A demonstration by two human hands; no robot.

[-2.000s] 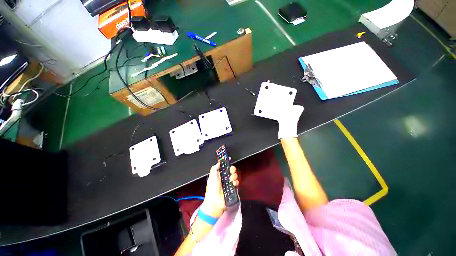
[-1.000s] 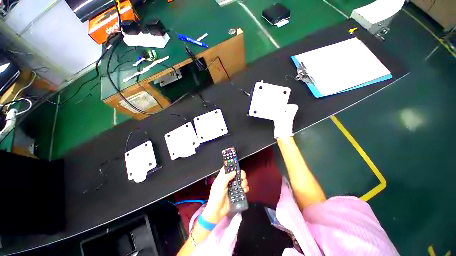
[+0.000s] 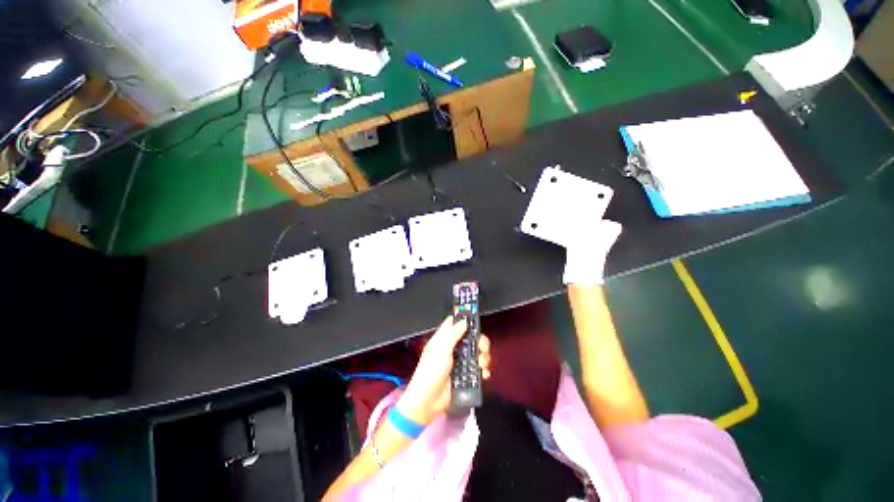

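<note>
My bare left hand [image 3: 446, 367], with a light blue wristband, holds a long black remote control [image 3: 467, 343] at the bench's front edge, thumb on its buttons. My white-gloved right hand [image 3: 591, 253] is at the lower right corner of a white box [image 3: 566, 205]; its fingers blend with the box, which looks slightly tilted. Three more white boxes lie to the left: one [image 3: 438, 237] beside another [image 3: 381, 259], close together, and one [image 3: 297, 279] apart further left. Thin black cords run from the boxes' far edges. A loose plug lies left of the right box.
A clipboard with paper [image 3: 720, 162] lies at the bench's right. Beyond the black bench [image 3: 221, 338] stands a green-topped table with a blue marker [image 3: 433, 69] and a power strip [image 3: 343, 55]. A black bin [image 3: 225, 453] is below the front edge. A black block stands at the left.
The view has shifted, so the bench things appear further right. The right box is turned a little and a plug now shows apart from it. My left hand still holds the remote control.
</note>
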